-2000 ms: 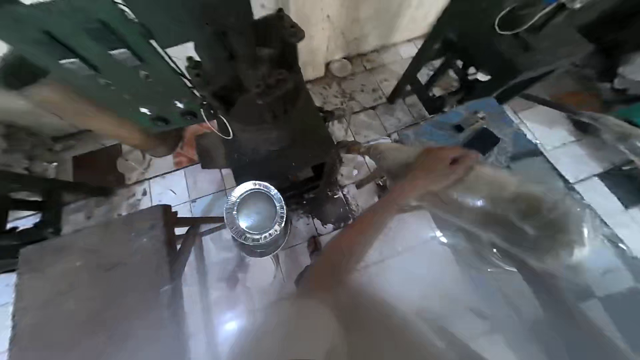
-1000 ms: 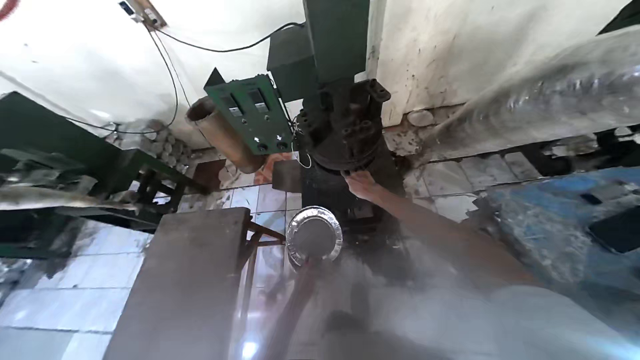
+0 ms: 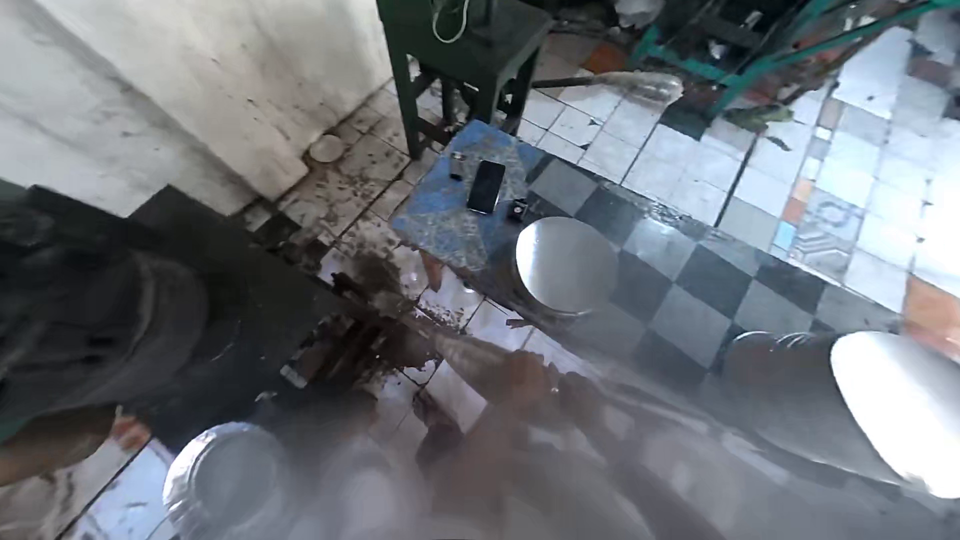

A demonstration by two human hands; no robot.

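My right hand (image 3: 525, 375), blurred, is at the lower middle against the near edge of the checkered bench (image 3: 645, 307); whether it holds anything is unclear. A dim, blurred shape that may be my left hand (image 3: 360, 409) lies left of it, right of a round metal piece with a shiny, crinkled rim (image 3: 180, 480). On the bench lies a flat round metal disc (image 3: 566, 264). A thick stack of round metal discs (image 3: 795, 397) rests on its side farther right, its bright end face toward the right. Haze covers the bottom of the view.
A dark machine (image 3: 82, 330) fills the left side. A phone (image 3: 486, 187) and small black objects lie on the bench's blue end. Behind stand a dark green stand (image 3: 480, 45) and a teal metal frame (image 3: 739, 79). Dirt and debris mark the tiled floor (image 3: 360, 161).
The view has swung right, away from the machine. My right hand, at the machine a second ago, is now by the bench edge. The crinkled-rim metal piece now shows at the lower left.
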